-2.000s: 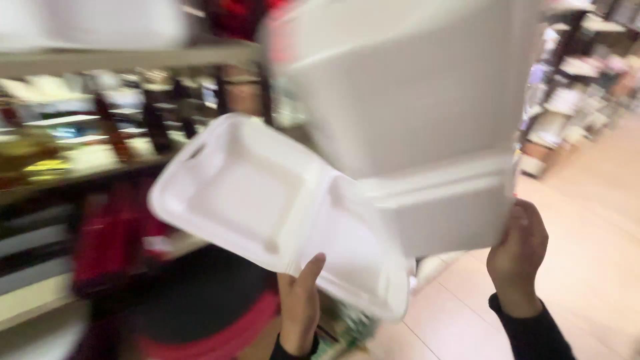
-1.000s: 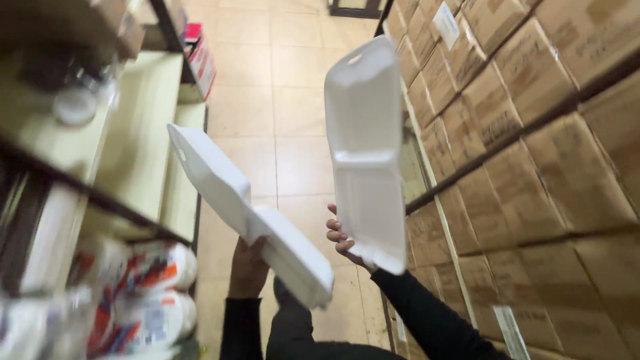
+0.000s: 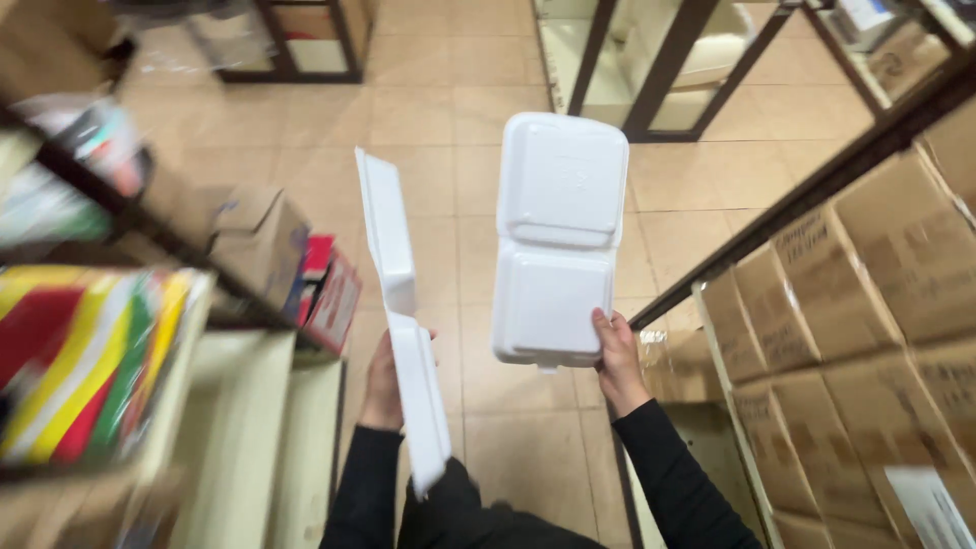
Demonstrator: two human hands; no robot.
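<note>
My left hand (image 3: 383, 381) grips a white foam clamshell container (image 3: 406, 305), opened flat and seen nearly edge-on, by its lower half. The palm is partly hidden behind it. To the right, my right hand (image 3: 619, 357) holds a second white foam clamshell (image 3: 560, 240) at its lower right edge, thumb on the near face. This one is also unfolded, with its outer side facing me and a small tab at its lower end. The two containers are apart, both held upright above the tiled floor (image 3: 526, 450).
Stacked cardboard cartons (image 3: 831, 305) fill the right rack. At left stand pale shelves (image 3: 236, 427), colourful striped packages (image 3: 91, 366), a cardboard box (image 3: 255, 236) and a red box (image 3: 332, 293). Dark-framed racks (image 3: 671, 69) stand ahead across the floor.
The view has moved along the aisle. The right-hand container has turned from its hollow inner side to its outer side. The left-hand one has swung more upright. Both hands kept their hold.
</note>
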